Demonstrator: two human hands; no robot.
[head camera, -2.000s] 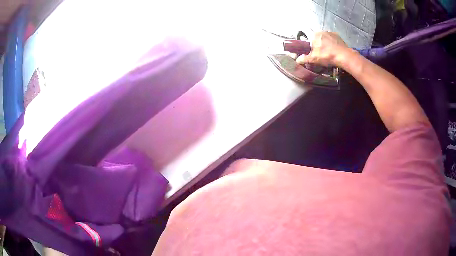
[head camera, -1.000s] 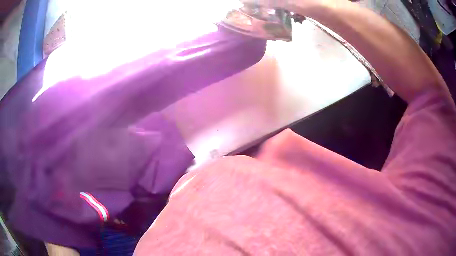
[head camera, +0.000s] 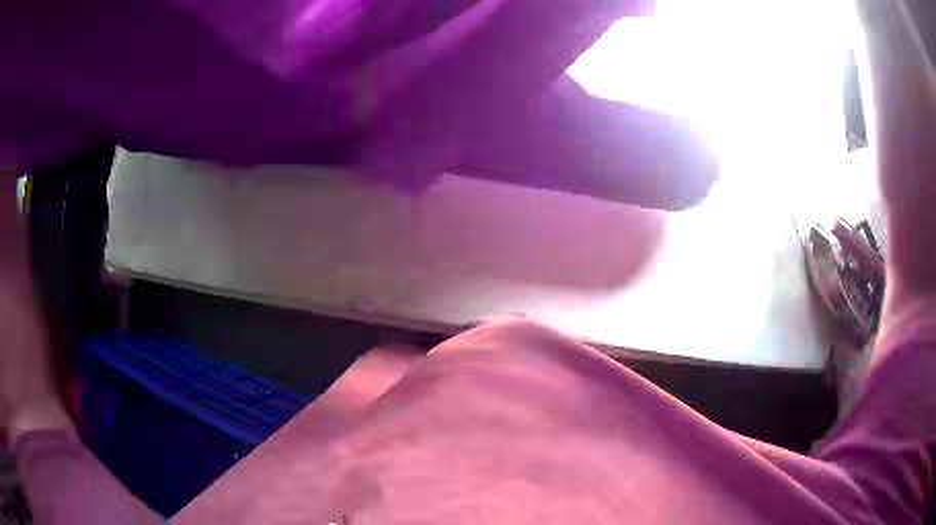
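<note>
The purple garment fills the upper left and is blurred. The rounded end of the dark pressing board sticks out to the right above the pale table; where garment and board part is hard to tell. My right forearm runs up the right edge, and its hand is cut off by the top. My left forearm runs up the left edge, with no hand visible. The iron seems to show, blurred and partly hidden, at the table's right end beside my right forearm.
A blue crate stands under the table at the lower left. The table's near edge runs across the middle, with dark space below it. Strong glare washes out the upper right. My pink shirt fills the bottom.
The view has swung left and down. The garment has moved up and away from the lower left. The iron, earlier at the board, now seems at the right end. Both forearms reach upward.
</note>
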